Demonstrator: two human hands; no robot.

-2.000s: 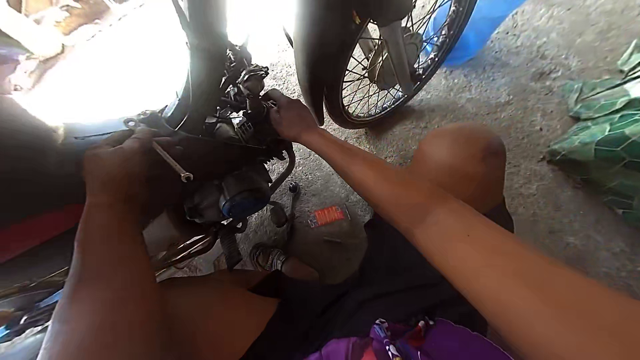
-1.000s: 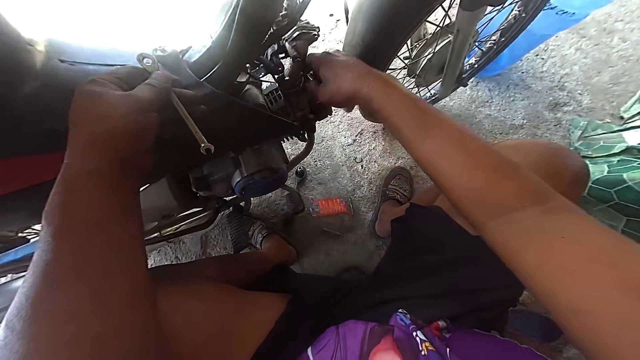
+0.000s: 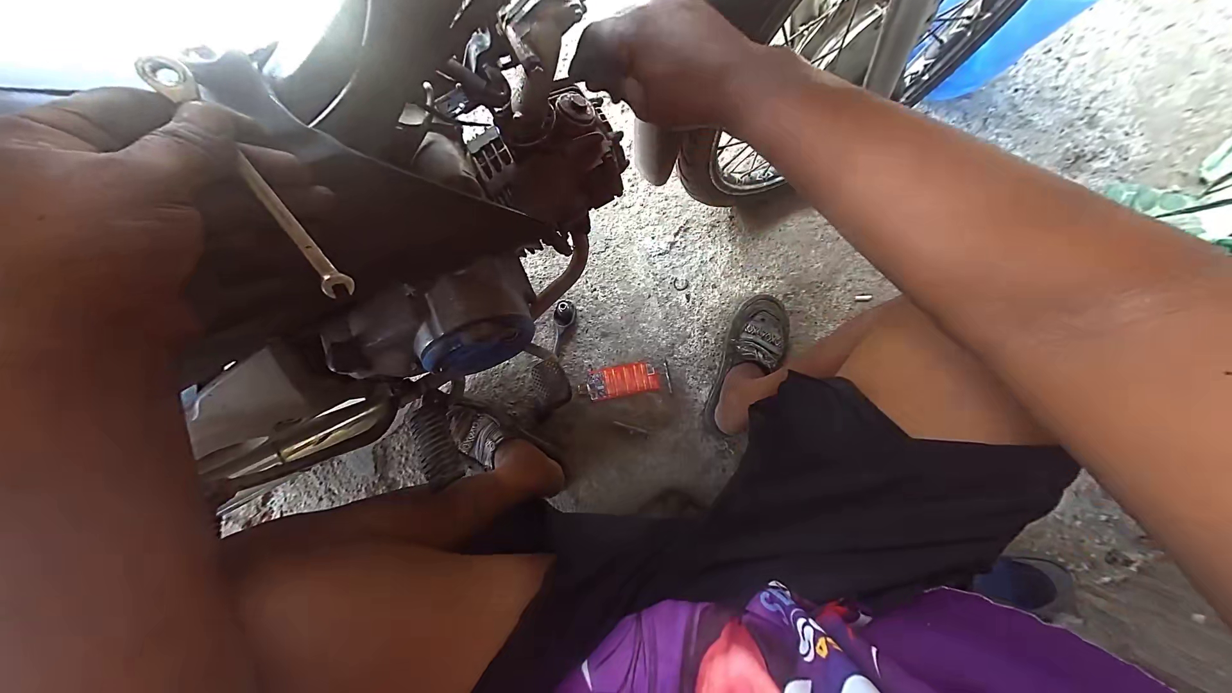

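Note:
My left hand [image 3: 144, 164] holds a combination wrench [image 3: 289, 223] between thumb and fingers, its ring end up and its open end pointing down to the right. Behind the wrench is the dark body panel of a motorcycle. My right hand [image 3: 664, 63] is at the top, beside the motorcycle engine's cylinder head [image 3: 573, 144]; its fingers are curled and partly in shadow, so whether they hold anything cannot be told. The engine's crankcase cover [image 3: 476, 327] with a blue rim lies below the cylinder head.
On the concrete floor lie a red-orange packet [image 3: 626, 379] and a ratchet-like tool [image 3: 564, 316]. The spoked front wheel [image 3: 736, 168] stands at upper right, with blue plastic [image 3: 1020, 43] behind it. My sandalled foot [image 3: 756, 346] is right of the packet.
My right hand has drawn back from among the parts at the cylinder head to just right of them. The left hand keeps the wrench. The view has shifted.

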